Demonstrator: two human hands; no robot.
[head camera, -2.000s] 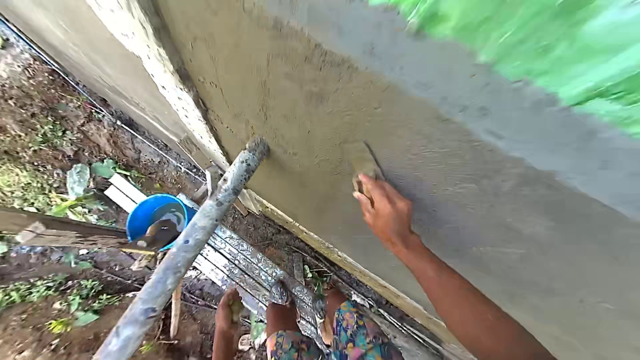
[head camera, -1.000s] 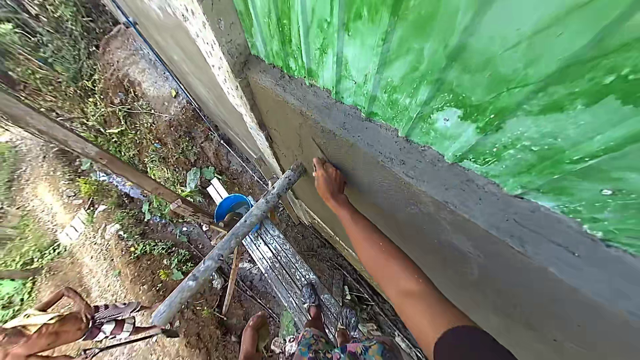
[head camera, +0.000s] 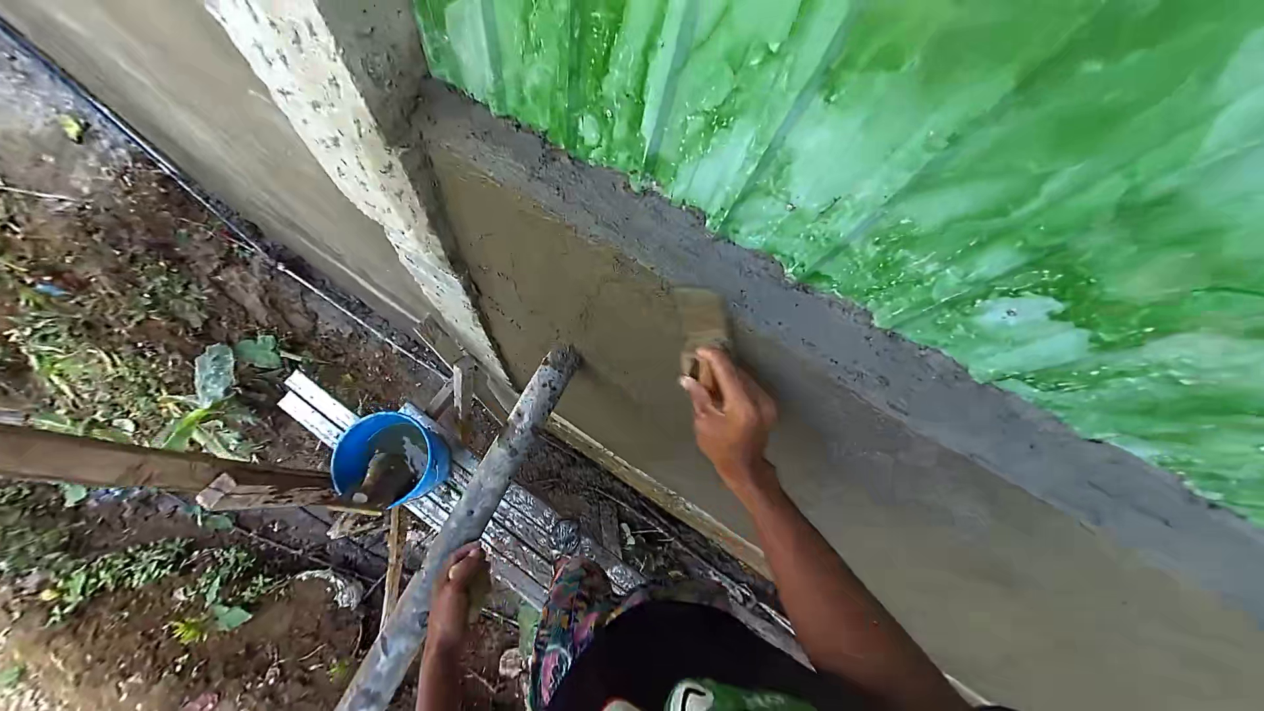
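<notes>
My right hand (head camera: 731, 410) is closed on the handle of a flat trowel or float (head camera: 703, 321), whose blade lies against the wet mortar of the wall (head camera: 612, 346). Its outline is somewhat blurred. My left hand (head camera: 462, 583) is curled beside a mortar-stained pole (head camera: 484, 489) that slants up to the wall; whether it grips the pole or something else I cannot tell. Left of the pole, a blue bucket (head camera: 439, 464) holds greyish liquid and an object that is hard to make out.
Spattered planks (head camera: 513, 538) run beneath me and the bucket. A wooden beam (head camera: 148, 459) juts in from the left. A rough column (head camera: 365, 178) stands beside the plastered panel. Green sheeting (head camera: 889, 178) borders a grey mortar band (head camera: 839, 341). Muddy ground with plants (head camera: 128, 573) lies below.
My left hand has come into view near the pole. The tool in my right hand is now seen broad side on. Another person, at lower left one second ago, is out of view.
</notes>
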